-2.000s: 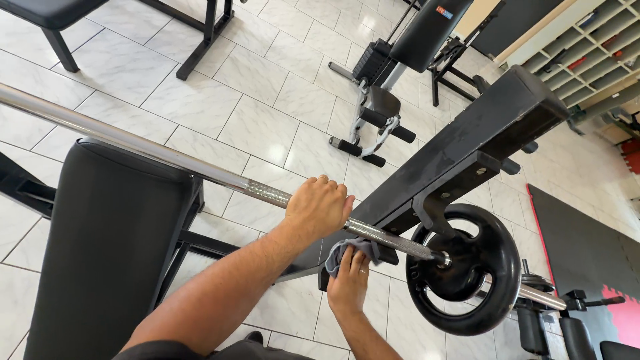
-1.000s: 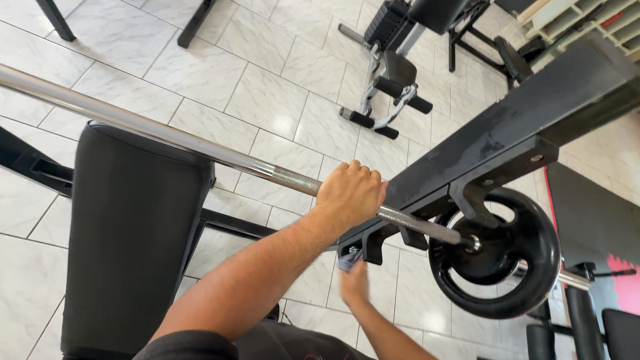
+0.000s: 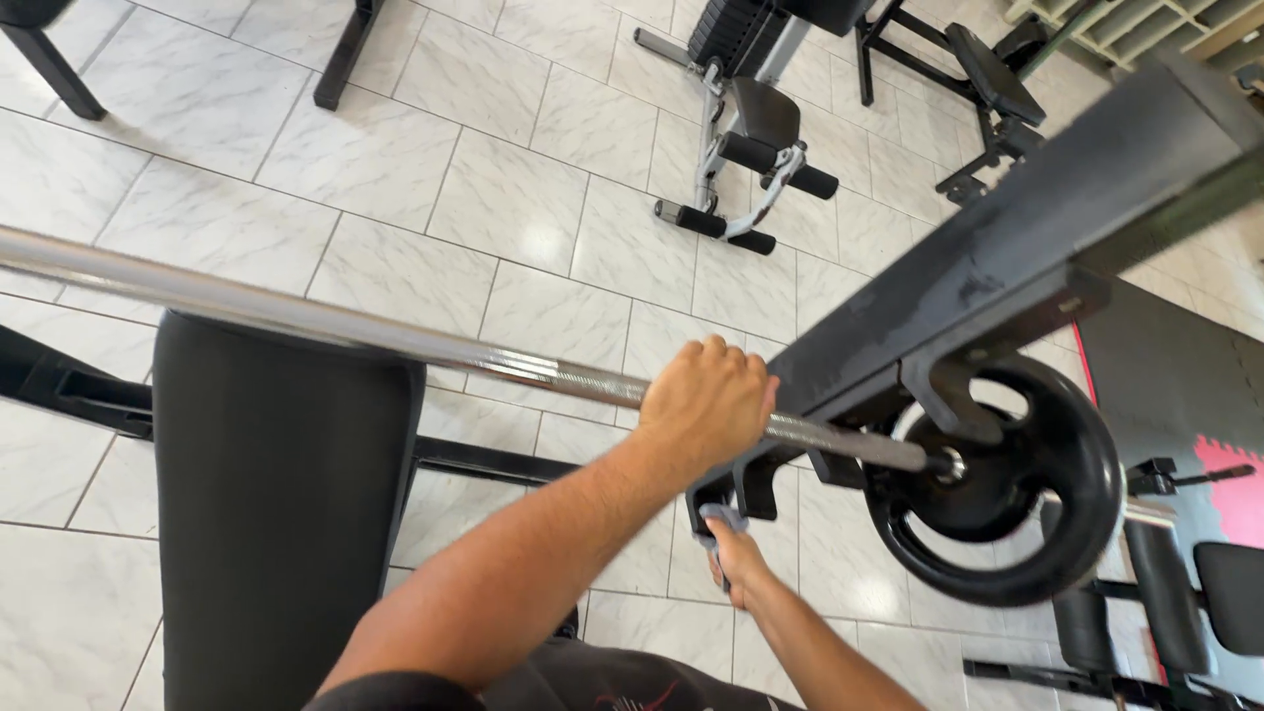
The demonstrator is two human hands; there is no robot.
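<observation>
My left hand (image 3: 706, 403) is closed around the knurled part of a steel barbell (image 3: 425, 341), beside the black metal rack upright (image 3: 948, 237). Lower down, my right hand (image 3: 736, 565) holds a grey cloth (image 3: 724, 515) against the lower rack hook; part of the cloth is hidden by the fingers and the hook. A black weight plate (image 3: 1071, 513) with grip openings is on the barbell's right end. Below the bar at the left stands a black padded bench (image 3: 281, 513).
A grey machine with a small padded seat (image 3: 765, 111) and foam rollers stands ahead on the tiled floor. More padded equipment (image 3: 1165, 592) is at the lower right, by a dark mat (image 3: 1175, 380). Shelves (image 3: 1145, 35) are at the upper right.
My right hand and the cloth have moved down from just under the barbell to the lower rack hook. My left hand has stayed on the bar. The view has shifted.
</observation>
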